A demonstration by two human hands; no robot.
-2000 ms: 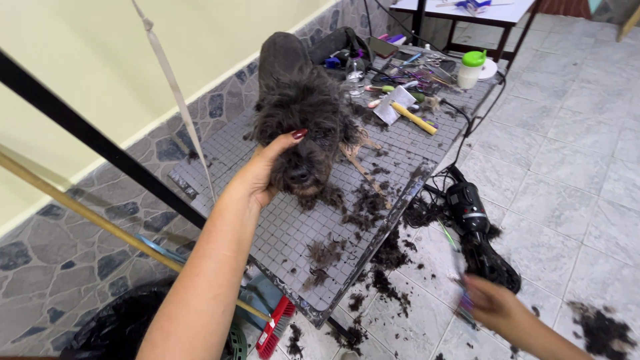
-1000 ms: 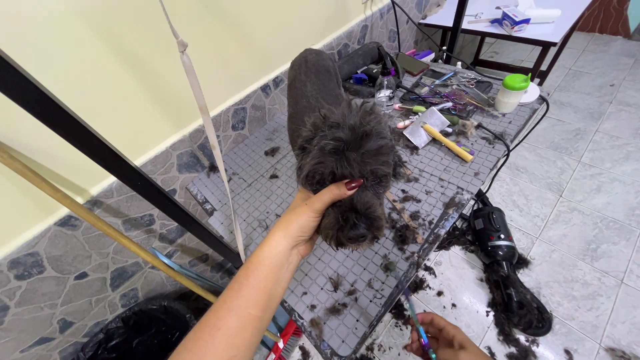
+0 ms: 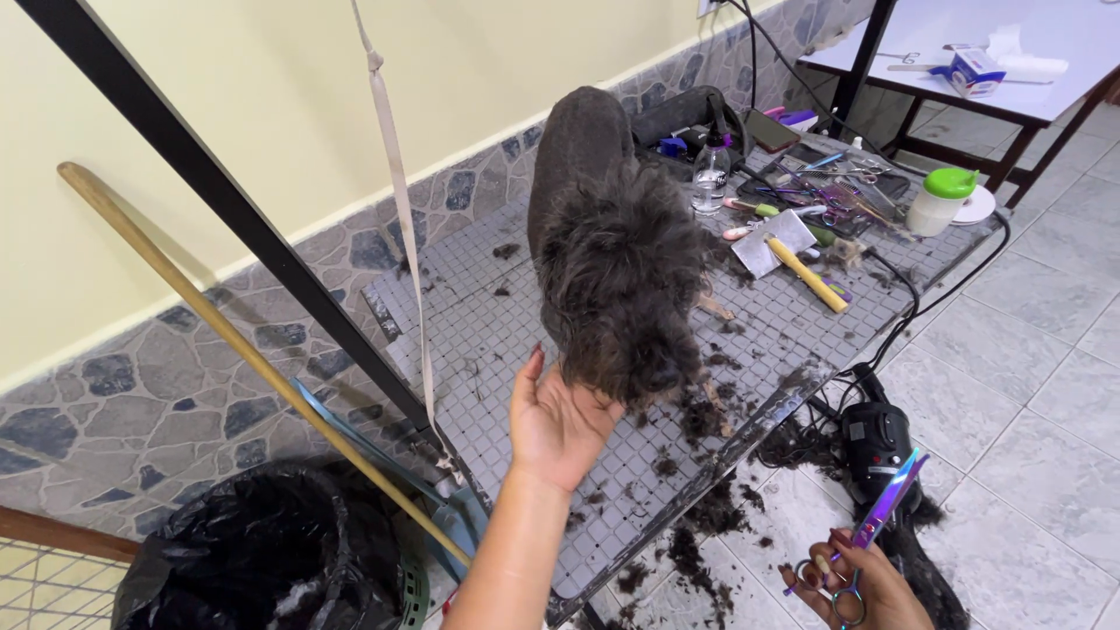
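Observation:
A dark, curly-haired dog [image 3: 626, 262] stands on a grey gridded grooming table [image 3: 472, 350], its body clipped short and its head shaggy. My left hand [image 3: 564, 420] is palm up under the dog's chin, fingers partly hidden by the fur and thumb apart at its left. At the lower right, my right hand [image 3: 862, 582] holds iridescent grooming scissors [image 3: 888, 507] by the finger rings, blades pointing up and beyond the table edge. Dark hair clippings [image 3: 700, 416] lie around the dog's front paws.
A slicker brush [image 3: 805, 273], a spray bottle [image 3: 710, 175], several scissors and a green-lidded cup [image 3: 941, 201] occupy the table's far right. A black dryer [image 3: 875, 446] lies on the floor. A leash [image 3: 398, 175], a black post [image 3: 236, 210], a wooden pole [image 3: 262, 363] and a bag-lined bin [image 3: 236, 542] are left.
My left hand has gone from gripping the dog's muzzle, thumb on top, to lying palm up under its chin. The scissors in my right hand now point up. The view has shifted.

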